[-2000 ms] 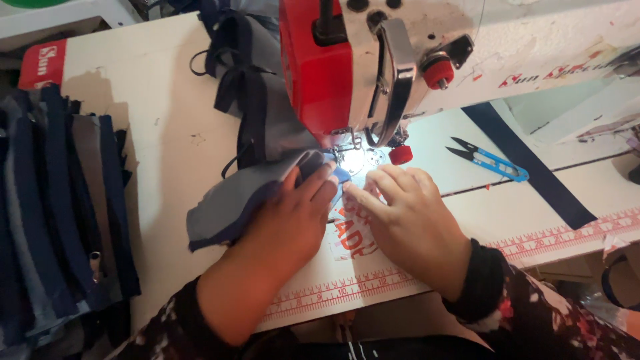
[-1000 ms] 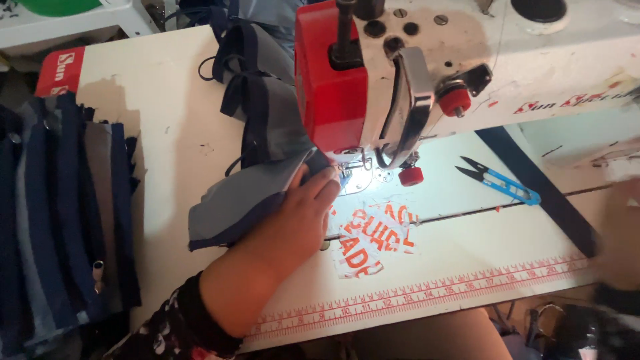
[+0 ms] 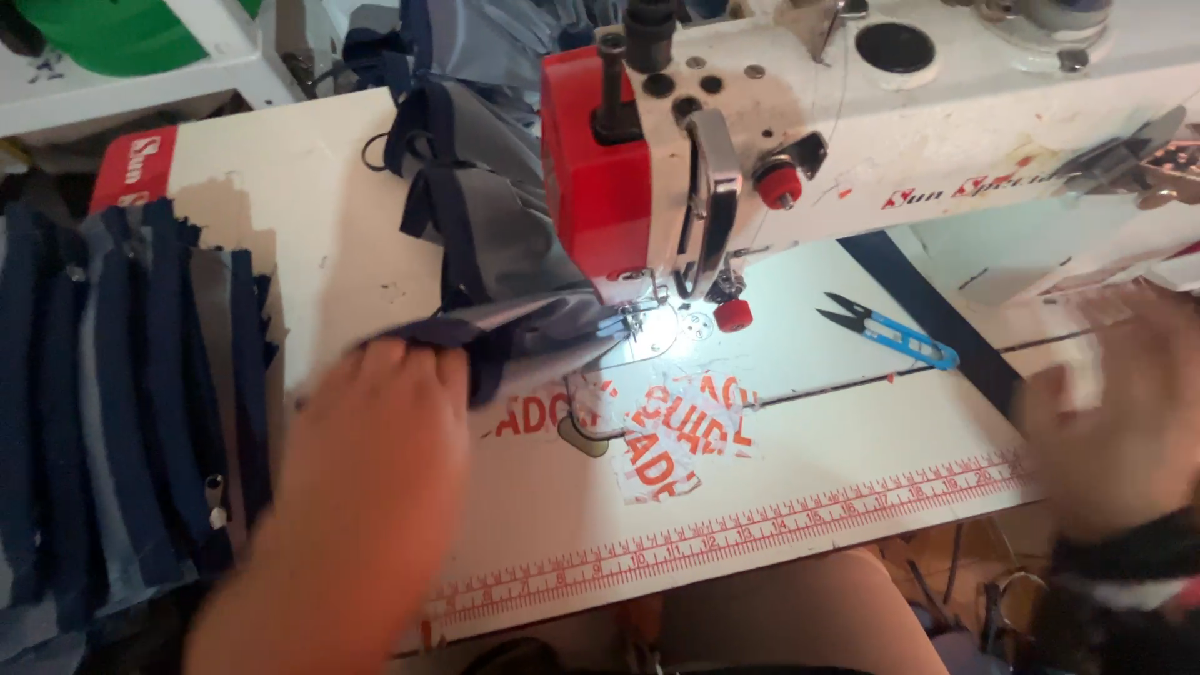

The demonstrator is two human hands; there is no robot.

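My left hand (image 3: 384, 450) grips the near left edge of a grey and navy fabric piece (image 3: 534, 342), whose right end lies at the needle area of a white and red sewing machine (image 3: 600, 169). The presser foot is partly hidden by glare. My right hand (image 3: 1116, 412), blurred, is at the right over the table's edge, left of nothing I can make out; whether it holds anything is unclear. Blue-handled thread snips (image 3: 900, 337) lie with blades apart beside a navy strip (image 3: 947, 319).
Stacked navy and grey fabric pieces (image 3: 122, 394) lie at the left. More joined fabric (image 3: 478, 178) trails behind the needle area. A printed red ruler (image 3: 712, 544) runs along the front of the white table (image 3: 328, 253). A white container (image 3: 225, 47) stands at the back left.
My right hand has left the needle area for the far right. My left hand has moved left from the needle to the fabric's left end, which is now bunched.
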